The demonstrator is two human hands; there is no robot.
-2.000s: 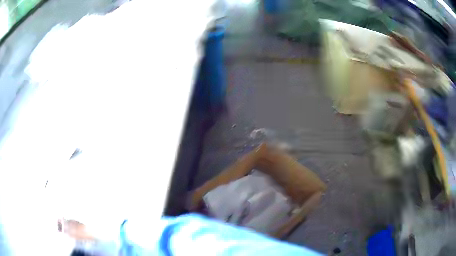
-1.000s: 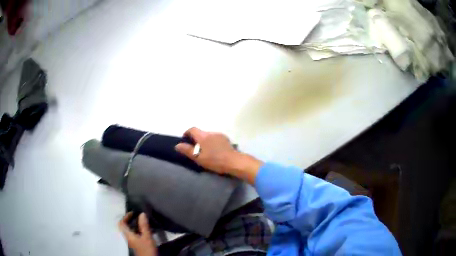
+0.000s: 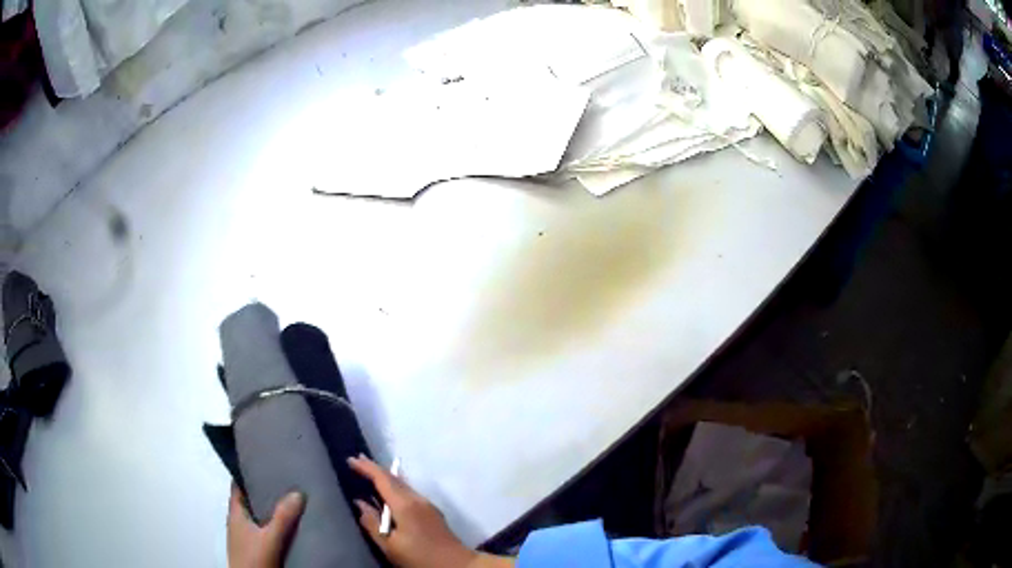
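Note:
A grey bundle [image 3: 277, 444] and a small dark roll [image 3: 322, 388] lie side by side on the white table, bound together by a thin grey fabric tie strip [image 3: 291, 391] round the middle. A dark cloth corner sticks out at their left. My left hand [image 3: 263, 530] grips the grey bundle's near left side, its thumb on top. My right hand [image 3: 405, 519] is on the dark roll's near right side, with the white marking pen [image 3: 387, 513] between its fingers. The near end of the bundle is cut off by the picture's edge.
A white paper pattern [image 3: 488, 139] lies at the table's far side. Cream bundles [image 3: 777, 94] are piled at the far right end. Small tied bundles [image 3: 31, 344] lie at the left edge. A cardboard box [image 3: 849, 477] with pale pieces stands on the floor right of the table's curved edge.
The view has swung from box and floor to the table. Since one second ago, the tied rolls have turned from lying crosswise to pointing away from me, and my left hand has moved onto the grey bundle.

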